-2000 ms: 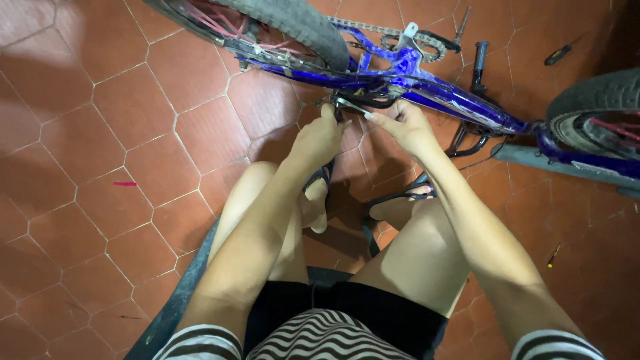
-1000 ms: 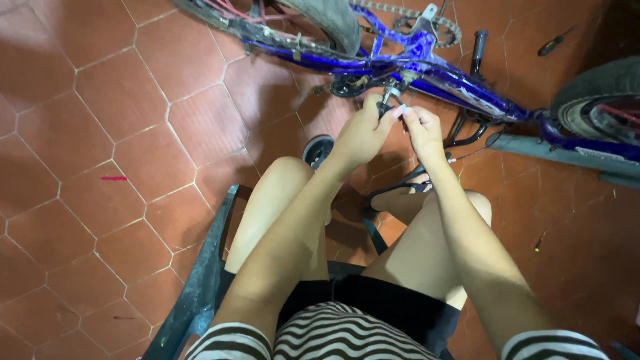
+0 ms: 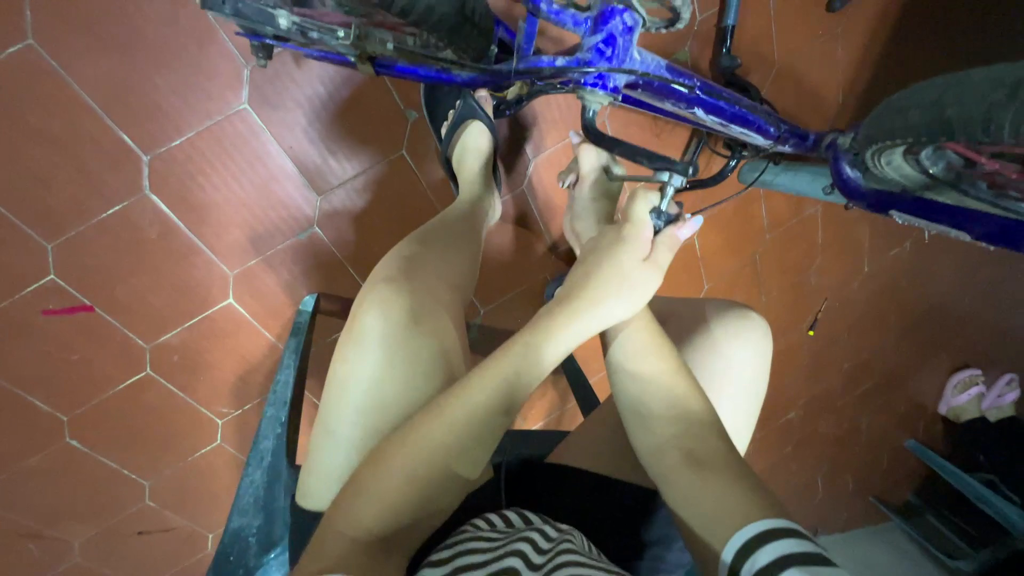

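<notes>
A blue bicycle frame (image 3: 704,100) lies across the top, with a black crank arm (image 3: 632,150) reaching down and right from its bottom bracket. At the crank's end is a metal pedal spindle (image 3: 668,192) with a dark part below. My left hand (image 3: 620,256) crosses to the right, its fingers closed around that dark part. My right hand (image 3: 592,188) lies beyond it, to the left of the spindle, my forearms crossing. It grips a slim metal tool, seemingly a wrench (image 3: 636,178), whose far end meets the spindle; its grip is partly hidden.
One wheel's tire (image 3: 944,120) is at the right. A chair (image 3: 260,448) is under me. My left foot wears a black flip-flop (image 3: 444,132). A small screwdriver (image 3: 816,318) lies on the tiles. At the right edge are another person's feet in pink sandals (image 3: 962,390), near a chair (image 3: 960,488).
My right hand has passed from the right of my left hand to its left, so my forearms now cross. The crank arm points more to the right. The view has moved closer.
</notes>
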